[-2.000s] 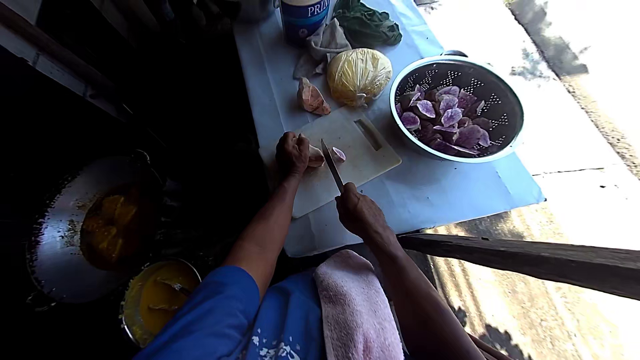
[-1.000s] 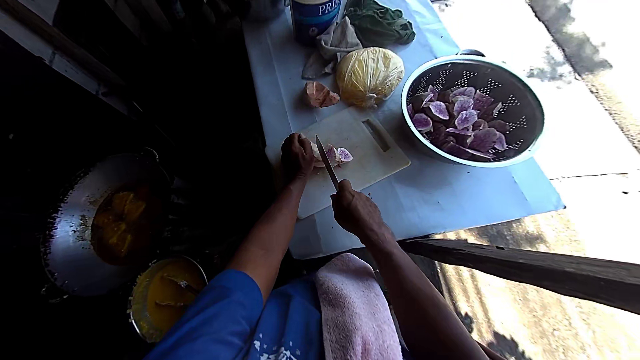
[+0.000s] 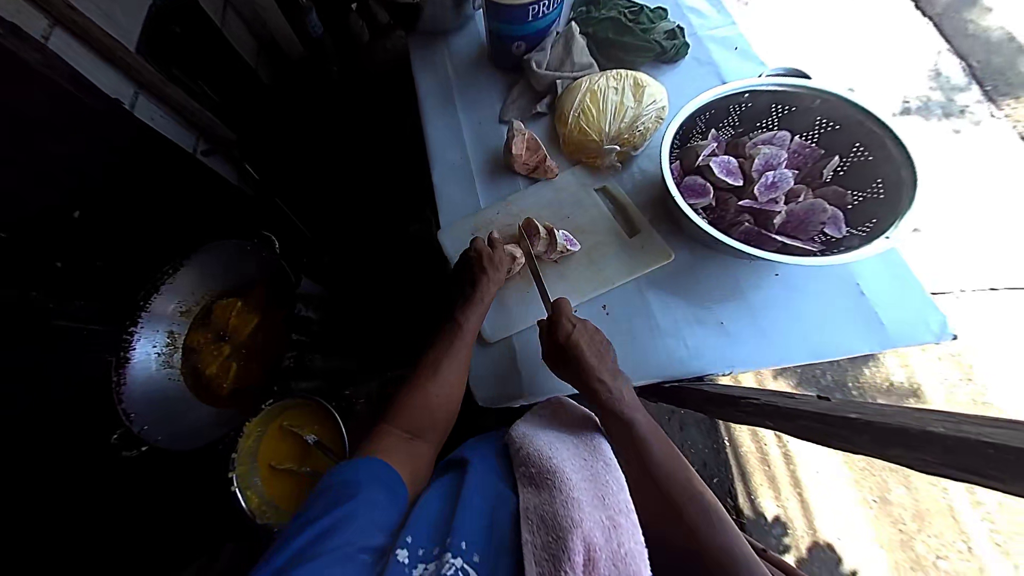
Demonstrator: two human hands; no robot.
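Note:
My left hand point(image 3: 485, 264) holds the uncut end of a purple-fleshed sweet potato point(image 3: 514, 258) on a white cutting board point(image 3: 592, 264). A kitchen knife point(image 3: 535, 270) is gripped in my right hand point(image 3: 578, 344), its blade between that end and several cut slices point(image 3: 550, 239) lying to the right. Behind the board rests another piece of sweet potato point(image 3: 528, 152) with brownish skin. A metal colander point(image 3: 896, 152) to the right holds many purple slices point(image 3: 772, 184).
Behind the board are a yellow bundle in clear plastic point(image 3: 612, 116), a grey cloth point(image 3: 560, 60), a blue tub point(image 3: 520, 32) and dark green leaves or cloth point(image 3: 632, 32). At lower left stand a wok with oily food point(image 3: 152, 376) and a pot of yellow batter point(image 3: 276, 472).
More cut slices now lie to the right of the blade than two seconds ago. Both hands stay at the board, with the knife still in my right hand.

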